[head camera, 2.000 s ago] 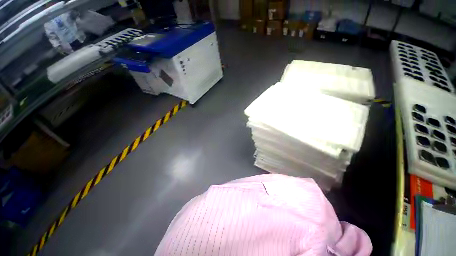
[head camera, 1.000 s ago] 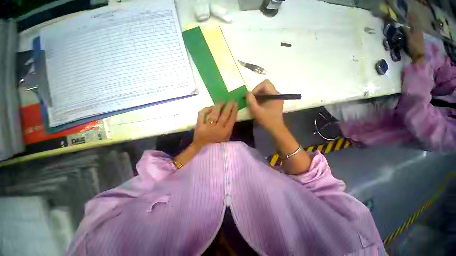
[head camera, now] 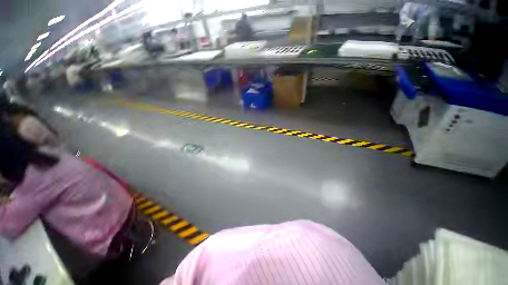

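Neither of my hands is in the picture. A pink striped sleeve or shoulder of my smock [head camera: 284, 256] fills the bottom middle. Nearest in front of me lies grey floor. Stacked white trays [head camera: 468, 261] stand at the bottom right, cut off by the edge. Small dark pieces [head camera: 21, 275] lie on a white bench [head camera: 47, 250] at the bottom left, too blurred to name surely.
A person in a pink smock [head camera: 83, 195] is at the left. A white and blue machine [head camera: 462, 133] stands at the right. Yellow-black tape [head camera: 278, 131] crosses the floor. Behind it is a long bench with white trays [head camera: 367, 49] and a blue bin [head camera: 257, 96].
The view has swung from the bench to the floor and line behind. My hands, the green-and-yellow strip, pen and clipboard have left the picture.
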